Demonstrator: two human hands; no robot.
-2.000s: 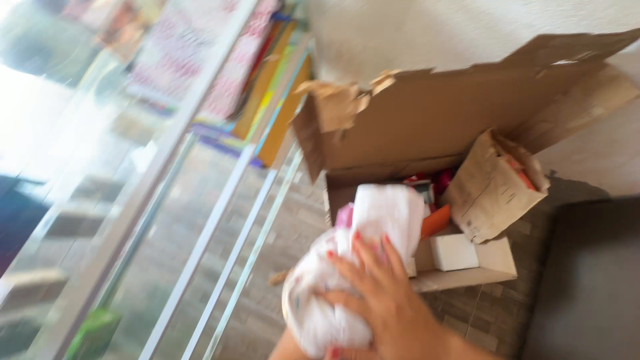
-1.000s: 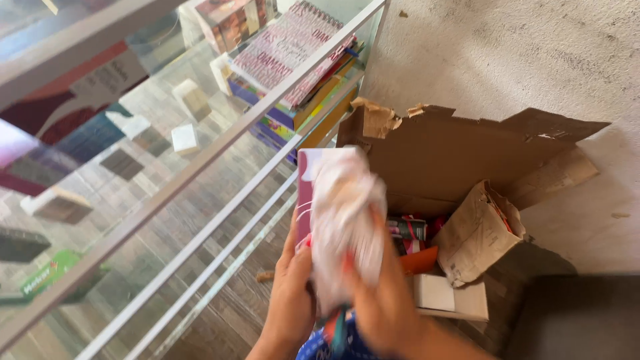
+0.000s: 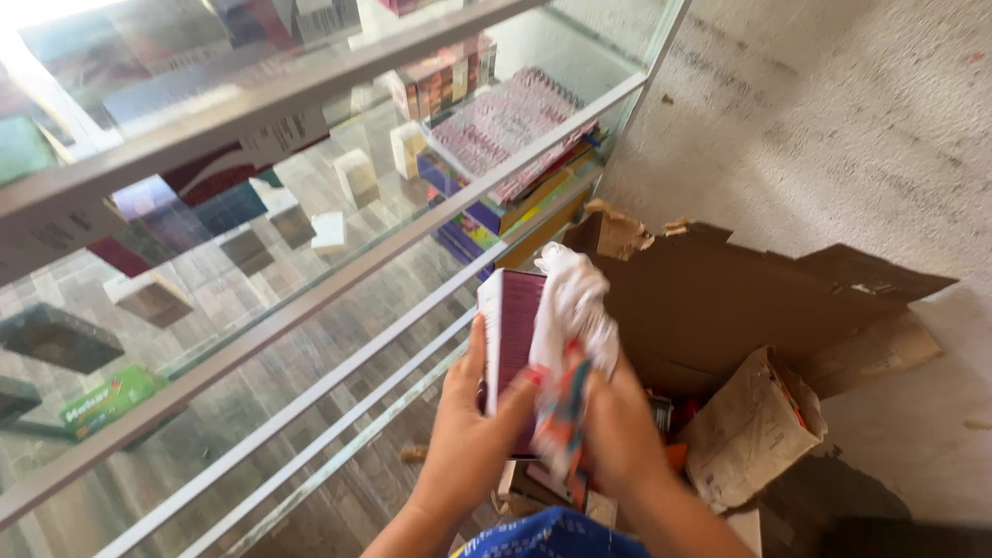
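Note:
My left hand [image 3: 473, 415] grips a small maroon and white box [image 3: 515, 333] by its left side, thumb across its front. My right hand [image 3: 620, 426] is closed on a bunched white cloth [image 3: 573, 310] with orange and teal parts, pressed against the right part of the box's face. The right hand and the cloth's lower part are blurred. Both hands are in front of an open cardboard box [image 3: 697, 302] with torn flaps.
A glass display case [image 3: 333, 294] with metal rails fills the left. It holds a spiral notebook [image 3: 511, 132] on stacked books, small boxes and a green box [image 3: 112, 399]. A brown paper bag [image 3: 752, 426] leans in the cardboard box, beside a rough wall [image 3: 837, 132].
Two seconds ago the cloth covered most of what the hands held; the maroon box now shows beside it. The cloth has shifted on the box. The view has swung, showing more of the case.

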